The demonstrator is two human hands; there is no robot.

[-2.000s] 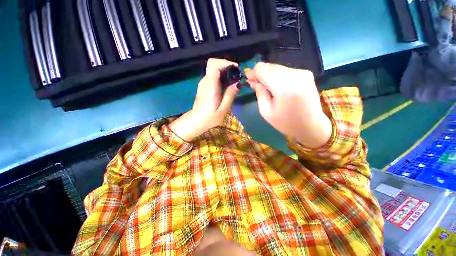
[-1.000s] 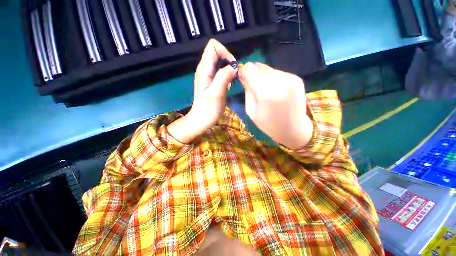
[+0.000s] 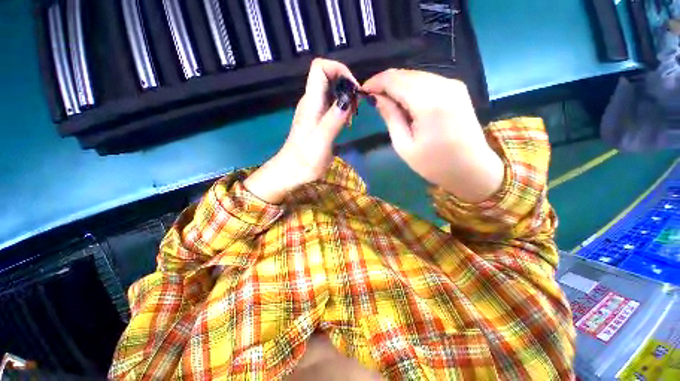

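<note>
My left hand (image 3: 313, 130) is raised at the centre, in front of the bench edge. Its thumb and fingers are closed on a small black end piece (image 3: 344, 89), which is partly hidden by the fingers. My right hand (image 3: 436, 123) is beside it on the right, thumb and forefinger pinched on a thin dark wire or pin (image 3: 363, 92) that meets the end piece. Its exact shape is too small to tell. A thin dark strand hangs below the end piece.
Silver bar units (image 3: 257, 30) lie in rows in a black foam tray (image 3: 112, 82) on the teal bench (image 3: 45, 182). Black foam strips (image 3: 608, 30) lie farther right. A grey lidded box (image 3: 585, 346) and blue crate (image 3: 641, 234) are at lower right. A grey sleeve shows at the right edge.
The right hand first closed in on the left, then drew back slightly to the right. The dark wire or pin now shows between them; the orange bit at the right fingertips no longer shows.
</note>
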